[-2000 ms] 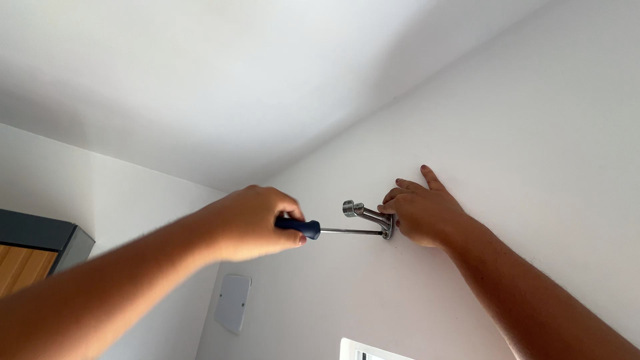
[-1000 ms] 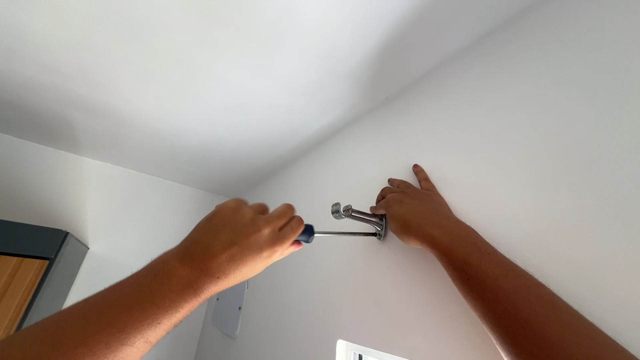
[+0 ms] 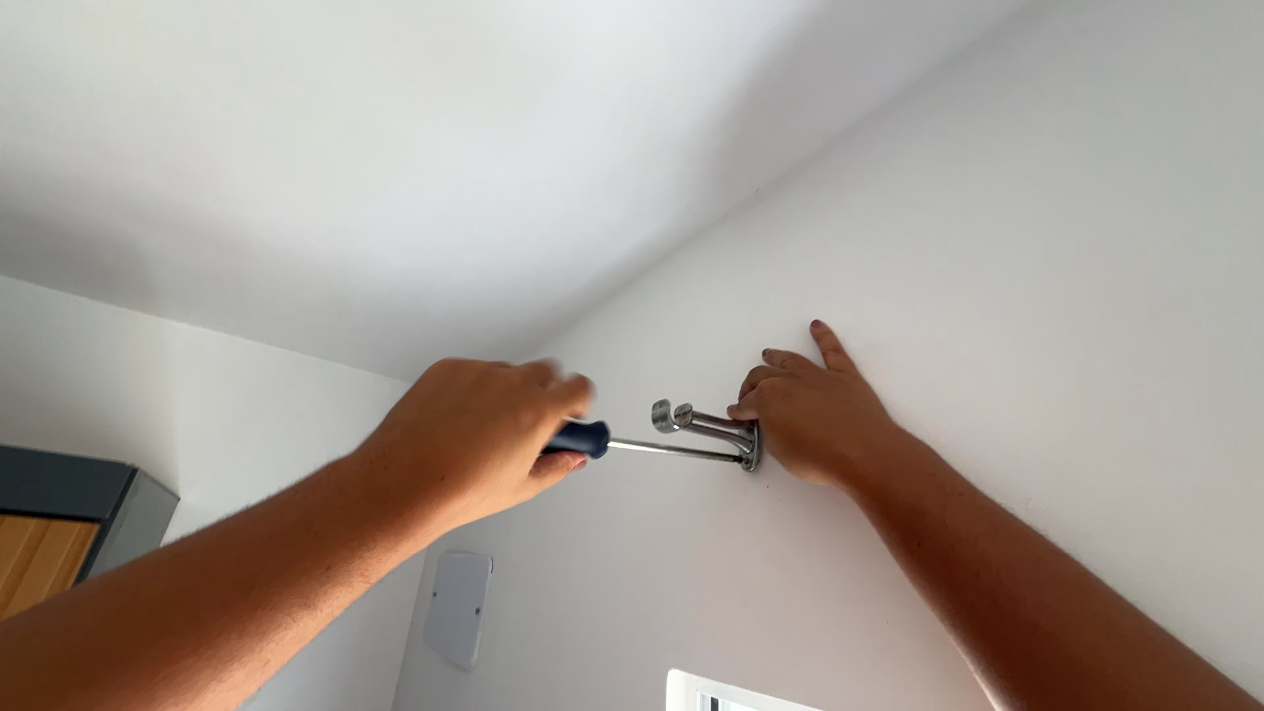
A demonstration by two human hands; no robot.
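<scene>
A chrome double curtain-rod bracket point(image 3: 731, 433) stands out from the white wall, its round base flat against the surface and its curved holders pointing left. My left hand point(image 3: 494, 425), blurred at the fingers, grips the dark blue handle of a screwdriver point(image 3: 671, 450). The screwdriver's steel shaft runs to the lower part of the bracket's base, where its tip meets a screw that is barely visible. On the base's right side, my right hand point(image 3: 815, 410) holds the bracket at the wall with thumb and fingers, and one finger is stretched upward along the wall.
A white cover plate point(image 3: 458, 609) with screws is mounted low near the wall corner. At the bottom edge shows part of a white frame point(image 3: 731, 696). A grey cabinet with a wooden door point(image 3: 44, 558) stands at the far left. The ceiling point(image 3: 395, 168) slopes overhead.
My left hand has changed its hold and rotation around the screwdriver handle. The tip stays at the bracket's base, and my right hand remains on the bracket.
</scene>
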